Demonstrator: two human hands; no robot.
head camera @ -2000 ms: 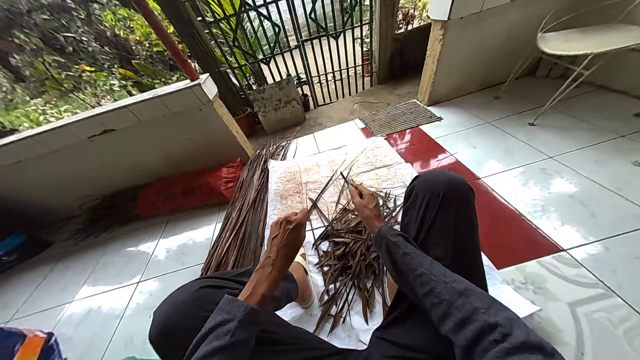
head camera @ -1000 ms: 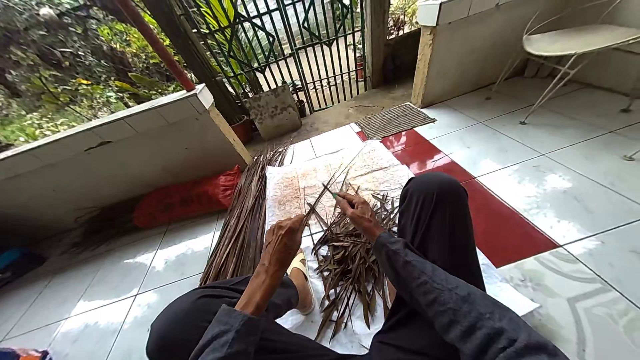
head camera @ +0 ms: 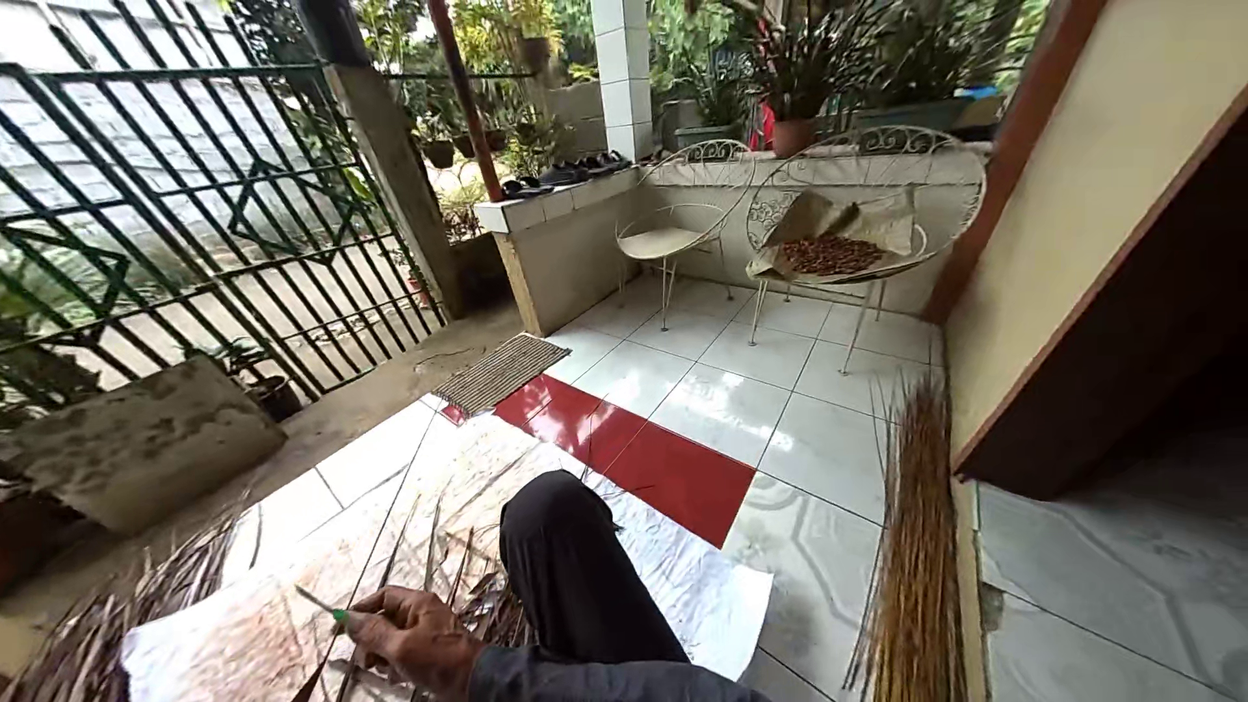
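My right hand [head camera: 414, 634] is low in the view, closed on a small knife [head camera: 322, 602] with a green part near its blade, which points up and left. Thin dark strips of dried leaf run beside and under the hand. More cut strips [head camera: 487, 609] lie between the hand and my raised knee. A white cloth [head camera: 234, 624] with brownish stains is spread under them on the floor. At the lower left lies a bundle of long dry leaves [head camera: 127, 634]. My left hand is out of view.
A ribbed doormat [head camera: 502, 373] lies beyond the cloth, by red floor tiles [head camera: 634, 453]. A bundle of thin brown sticks [head camera: 916, 546] leans at the right wall. Two white metal chairs [head camera: 668, 239] stand at the back, one holding reddish-brown pieces [head camera: 832, 255]. A green metal gate [head camera: 195, 195] is at left.
The view has swung far to the right and up. My left hand, earlier beside the right one with the strips, has left the view. My right hand still holds the knife.
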